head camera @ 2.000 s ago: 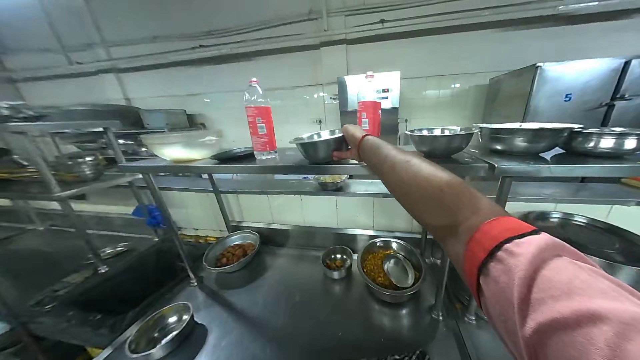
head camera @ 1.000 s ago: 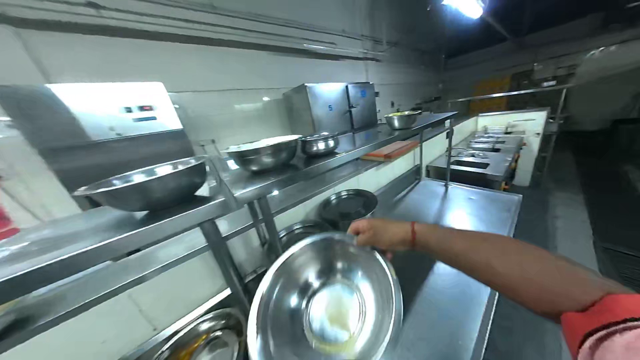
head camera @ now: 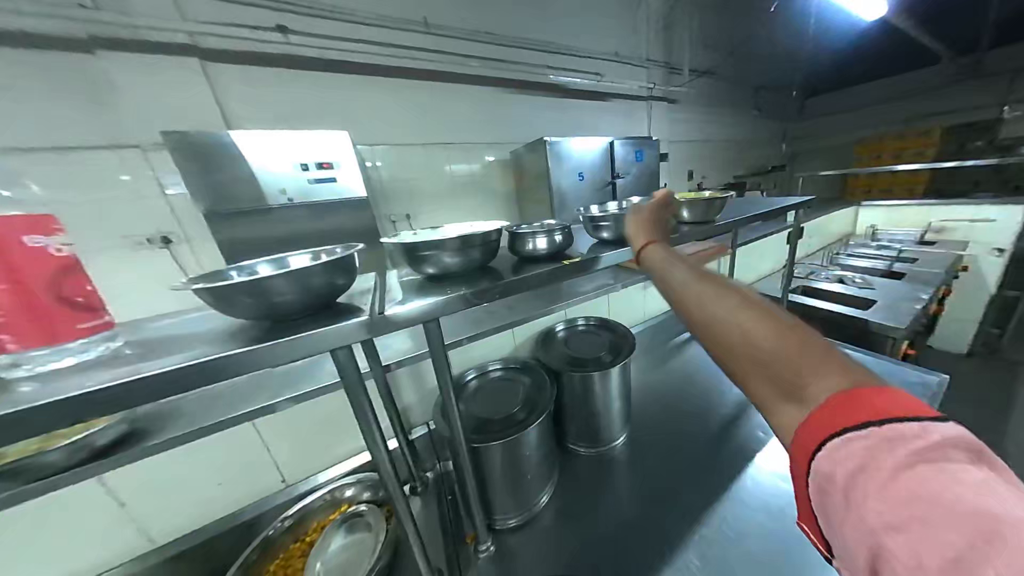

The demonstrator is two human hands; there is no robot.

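Note:
My right hand (head camera: 652, 218) grips the near rim of a steel bowl (head camera: 606, 221) that rests on, or just above, the upper steel shelf. A steel bowl with yellowish contents (head camera: 702, 207) stands just right of the hand. To the left along the shelf are a small rounded steel pot (head camera: 539, 240), a wide steel bowl with white contents (head camera: 448, 251) and another steel bowl (head camera: 280, 288). My left hand is out of view.
Two lidded steel canisters (head camera: 592, 400) (head camera: 504, 460) stand on the lower counter (head camera: 680, 448). Shelf posts (head camera: 456, 432) rise before them. At the lower left is a bowl of orange-yellow food (head camera: 300, 552) with a small dish in it. A bottle with a red label (head camera: 52, 284) stands at the left.
The steel bowl held tilted over the counter one second ago is now up at the shelf, by my right hand. The canisters stand more fully in view as the view has turned left.

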